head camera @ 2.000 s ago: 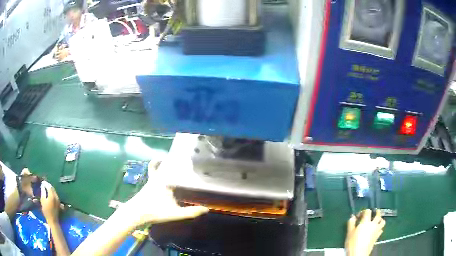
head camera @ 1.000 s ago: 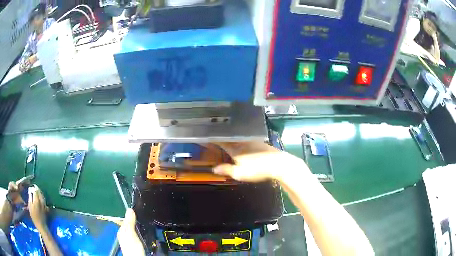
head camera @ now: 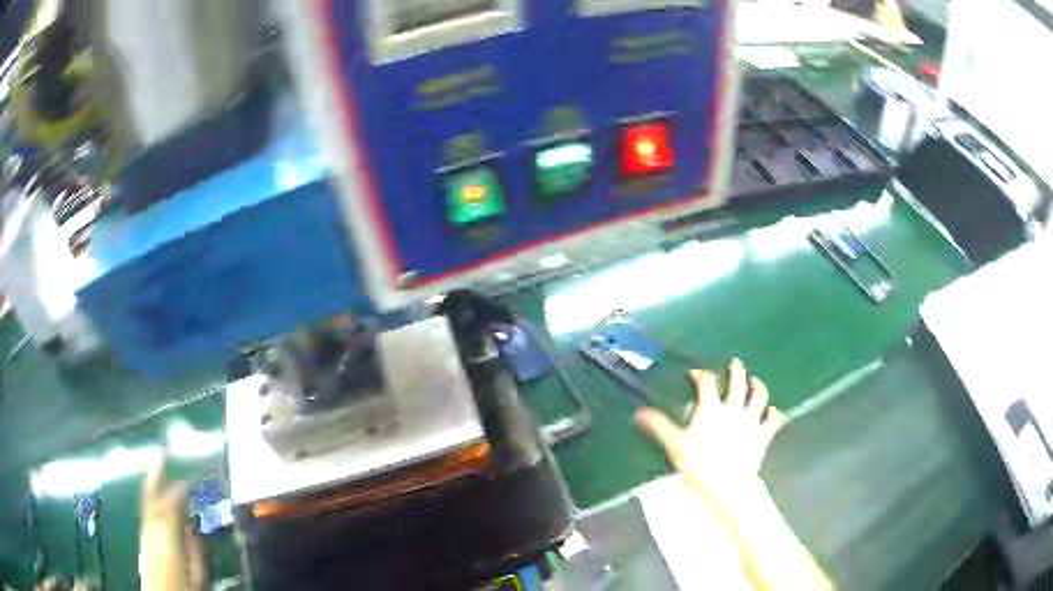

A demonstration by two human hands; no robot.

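My right hand [head camera: 722, 433] is open with fingers spread over the green belt, just right of a phone frame with a blue patch [head camera: 626, 344]. The hand appears empty. My left hand [head camera: 171, 537] is blurred and cut off at the lower left. It is beside another blue-patched frame [head camera: 211, 506], and its grip is unclear. The flat silver platen [head camera: 370, 410] is down over the orange fixture [head camera: 375, 483], of which only a thin edge shows. Any frame inside is hidden.
Another frame [head camera: 537, 364] lies against the press's right side. A further frame [head camera: 852, 261] lies on the green belt [head camera: 751, 312]. The blue control panel [head camera: 543, 150] overhangs the centre. A black tray [head camera: 797, 133] stands beyond; a white machine cover [head camera: 999, 358] is at right.
The view has swung right. My right hand has left the fixture and moved over the belt. The platen has come down. The frame seen in my left hand is no longer clearly in it.
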